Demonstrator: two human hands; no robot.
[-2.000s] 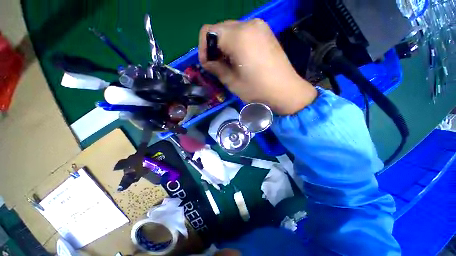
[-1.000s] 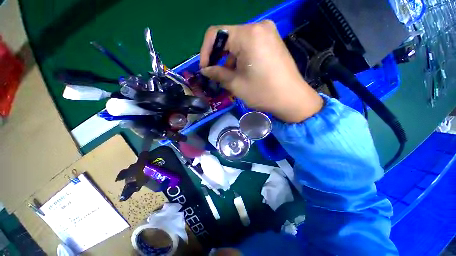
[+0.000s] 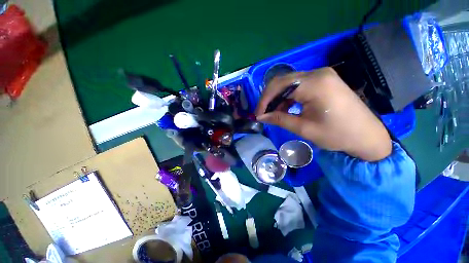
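My right hand [image 3: 329, 110], in a blue sleeve, pinches a slim black pen-like tool [image 3: 283, 96] between thumb and fingertips. It is over the blue tray [image 3: 308, 51], just right of the crowded tool holder. The tool holder's pens and tools [image 3: 205, 115] stick out in several directions. A bit of skin at the bottom edge looks like my left hand [image 3: 232, 258]; it is almost wholly cut off, so its fingers and anything in it are hidden.
An open round metal cup [image 3: 269, 167] is below my right hand. Crumpled tissue [image 3: 289, 214] and small white tubes [image 3: 251, 232] lie nearby. A tape roll [image 3: 138, 251], a clipped white sheet [image 3: 82, 214] and a purple-labelled item [image 3: 167, 178] are at lower left. A grey-black box [image 3: 398, 67] stands in the tray.
The view has shifted, so the bench things appear further right and lower. My right hand still pinches the black tool, which now lies flatter, and is a little further from the tool holder.
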